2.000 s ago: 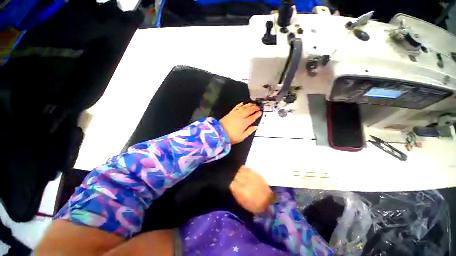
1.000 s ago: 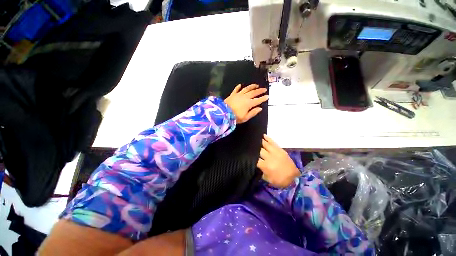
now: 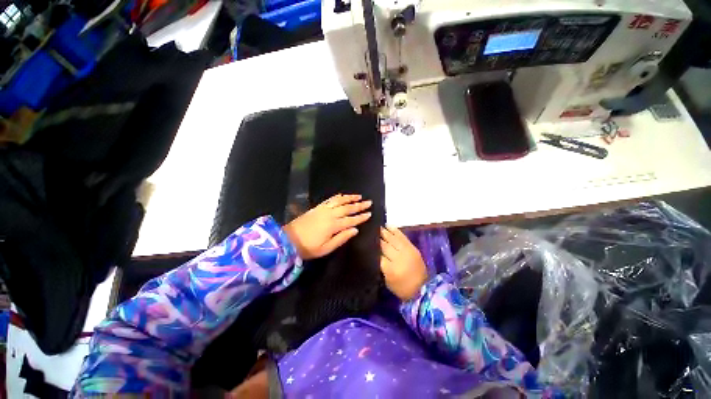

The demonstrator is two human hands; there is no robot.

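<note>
The black back panel [image 3: 261, 167] lies on the white table left of the needle and hangs over the front edge to my lap. A camouflage strap [image 3: 303, 140] runs along it. The panel's far right corner is under the needle area [image 3: 383, 121] of the sewing machine [image 3: 351, 58]. My left hand [image 3: 327, 226] lies flat on the panel, fingers slightly spread, near its right edge. My right hand [image 3: 401, 261] is at the panel's right edge by the table front, fingertips on the edge; its thumb is hidden.
A heap of black pieces [image 3: 66, 187] is at the left, with blue crates [image 3: 39, 74] behind. A smartphone [image 3: 496, 121] and thread snips [image 3: 574, 145] lie under the machine arm. Clear plastic bags [image 3: 569, 288] fill the lower right. The ruler-marked table edge [image 3: 546, 213] runs across the right.
The panel has turned so its right edge runs straight toward me from the needle. My left hand has moved back from the needle along the panel. The view has shifted.
</note>
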